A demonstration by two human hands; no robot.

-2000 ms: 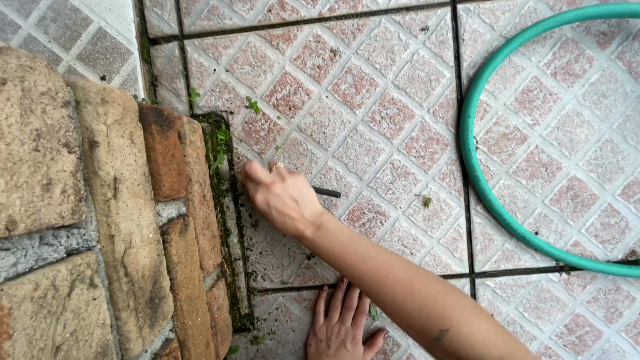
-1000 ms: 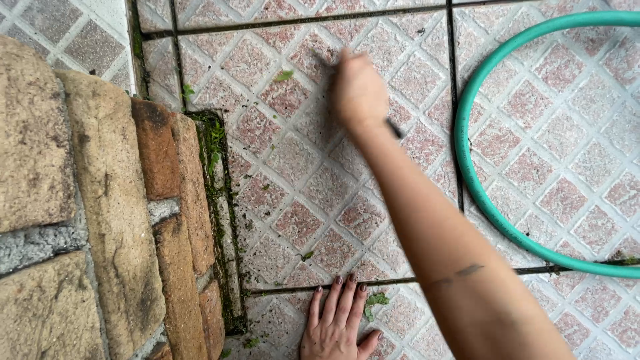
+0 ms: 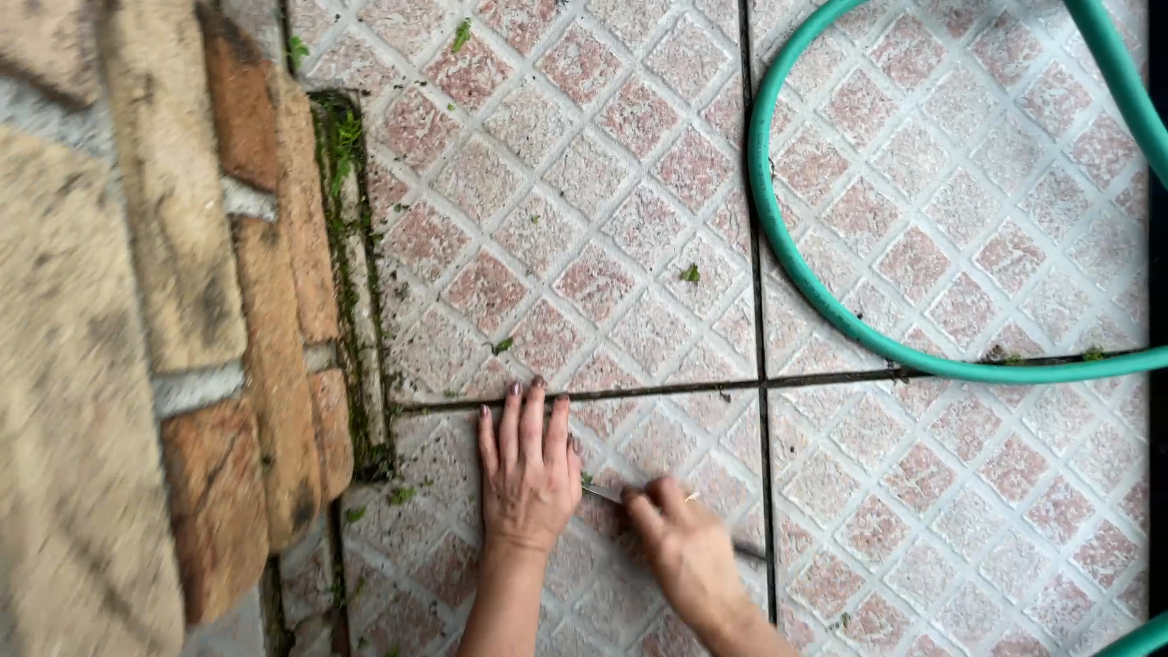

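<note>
My left hand [image 3: 527, 474] lies palm down on the patterned floor tiles [image 3: 630, 338], its fingertips at a dark joint between tiles. Close to its right side, my right hand [image 3: 684, 547] is closed around a slim tool whose thin metal blade [image 3: 602, 494] points at the left hand. The tool's dark handle end [image 3: 750, 551] shows behind the right hand; its exact kind cannot be told. A small green weed scrap [image 3: 587, 478] lies by the blade tip. Another leaf scrap [image 3: 691, 273] rests on the tile above.
A stone-clad wall [image 3: 182, 274] rises at the left. Along its foot runs a mossy gap [image 3: 351, 274] with small weeds. A green garden hose [image 3: 803, 283] curves over the tiles at the right. Soil crumbs and green bits are scattered near the wall.
My right hand has come down with the tool from the upper tiles to beside my left hand, which stays flat on the floor. The view has shifted.
</note>
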